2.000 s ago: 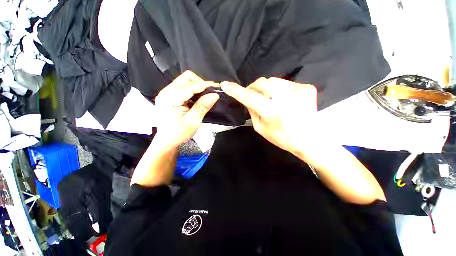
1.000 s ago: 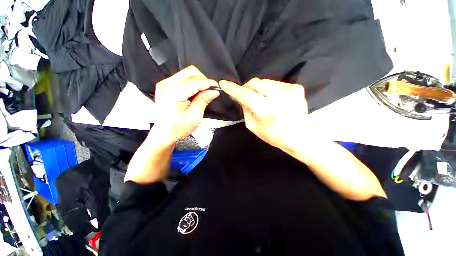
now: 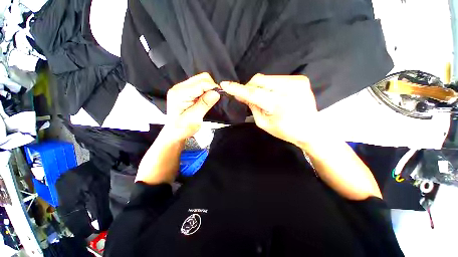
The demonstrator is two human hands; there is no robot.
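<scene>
A black garment (image 3: 321,50) lies over the white padded ironing board (image 3: 351,120) in front of me. A small pale label (image 3: 145,43) shows on its left part. My left hand (image 3: 193,105) pinches the garment's near edge between thumb and fingers. My right hand (image 3: 278,103) meets it fingertip to fingertip at the same spot. A tiny pale bit shows between the fingertips; it is too small to name. The cloth right under the fingers is partly hidden by both hands.
A steam iron (image 3: 417,93) with a yellow-orange handle rests on the board at the right. Black cloth (image 3: 70,65) is heaped at the left. Blue crates (image 3: 52,165) stand below the board. White cloth (image 3: 17,65) is piled at the far left.
Both hands stay at the garment's edge with small finger shifts. My left hand has turned slightly and moved a little right since one second ago. The iron has not moved on the board.
</scene>
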